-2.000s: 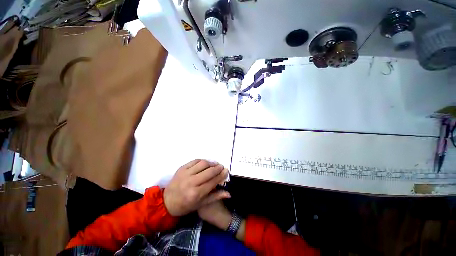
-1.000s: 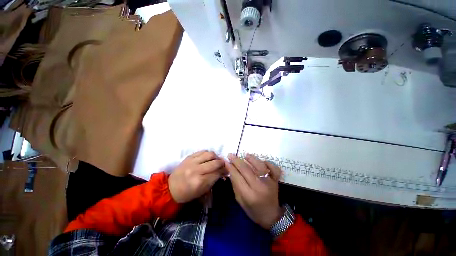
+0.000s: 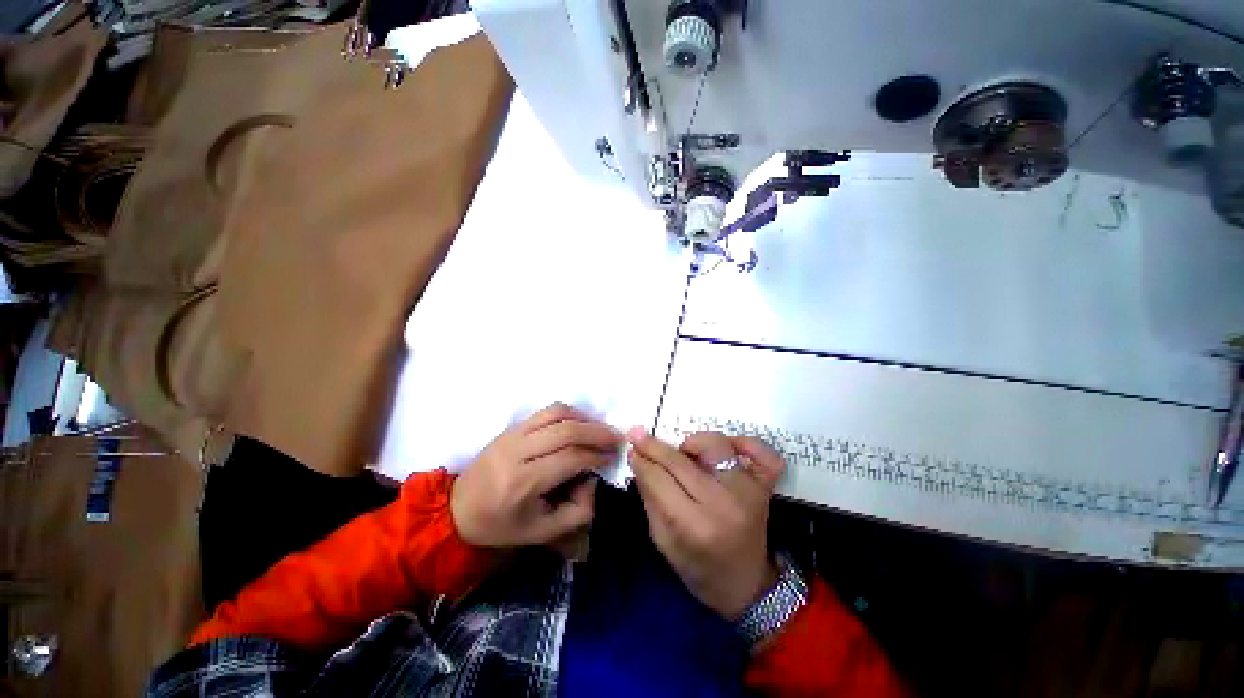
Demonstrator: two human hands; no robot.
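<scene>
A large white sheet (image 3: 532, 300) lies on the table, its right edge running from the presser foot (image 3: 696, 255) down to the table's front edge. My left hand (image 3: 539, 477) pinches the sheet's near right corner between thumb and fingers. My right hand (image 3: 709, 511), with a ring and a metal watch, meets it there, its thumb and finger pinched at the same corner. The fingertips hide what exactly lies between them. A brown panel (image 3: 355, 259) lies along the left side of the white sheet.
The white sewing machine head (image 3: 832, 68) spans the top. A printed ruler scale (image 3: 928, 477) runs along the front table edge. Slim snips (image 3: 1226, 443) lie at the far right. Brown pieces with curved handles (image 3: 164, 293) are stacked at left.
My right hand has come up from below the table edge to the sheet's corner, beside my left hand, which stays there. The camera view has shifted slightly.
</scene>
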